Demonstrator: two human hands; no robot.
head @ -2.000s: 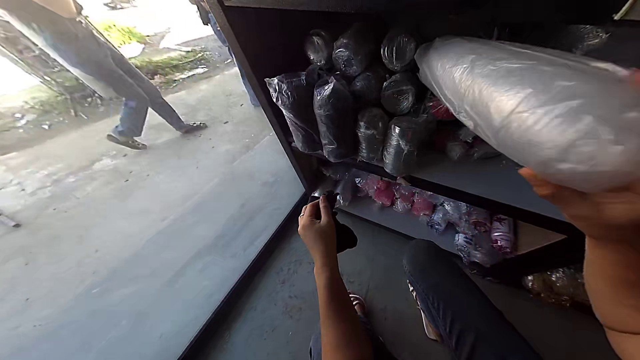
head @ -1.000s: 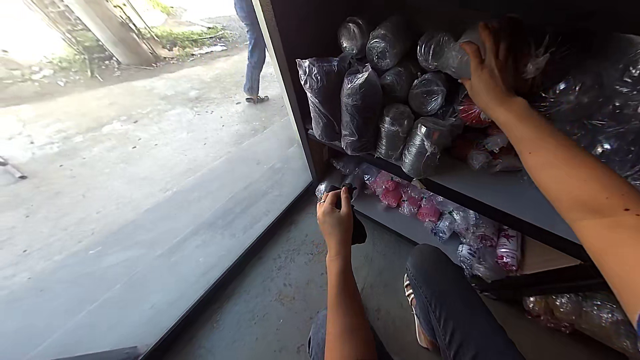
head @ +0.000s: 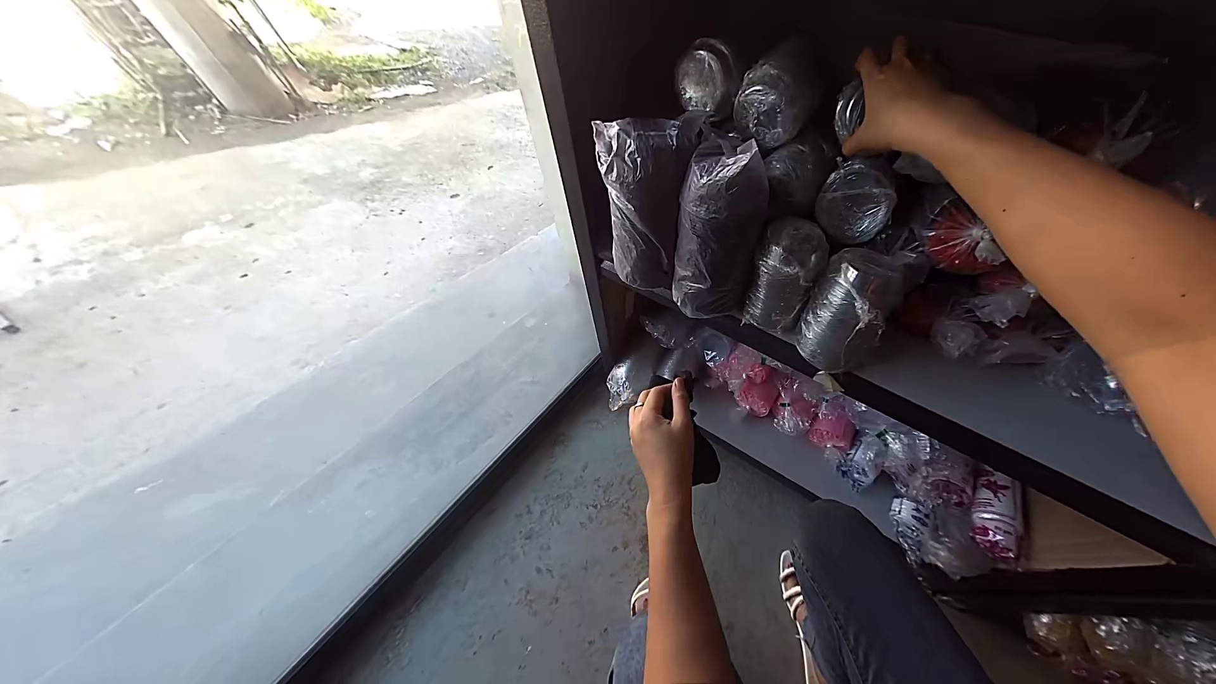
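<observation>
My left hand (head: pixel 663 432), a ring on one finger, pinches a piece of black cloth (head: pixel 705 458) in front of the lower shelf. My right hand (head: pixel 898 100) reaches into the upper shelf, its fingers spread around the end of a plastic-wrapped roll (head: pixel 850 112) in the top row; whether it grips the roll cannot be told. Below and left of it lie several more wrapped dark rolls (head: pixel 856 200). Two dark plastic-wrapped bundles (head: pixel 720 226) stand at the shelf's left end, beside a wrapped upright cylinder (head: pixel 841 318).
Bagged pink items (head: pixel 757 389) and a printed wrapped cylinder (head: pixel 997 513) line the lower shelf. Bagged red items (head: pixel 959 237) lie deeper right on the upper shelf. A glass pane with a dark bottom frame (head: pixel 456 521) borders the left side. My knee (head: pixel 860 589) is close below the shelves.
Two seconds ago my right hand held a large clear-wrapped roll at the right; it has since moved left into the upper shelf. My left hand keeps the black cloth. A person outside has left the view.
</observation>
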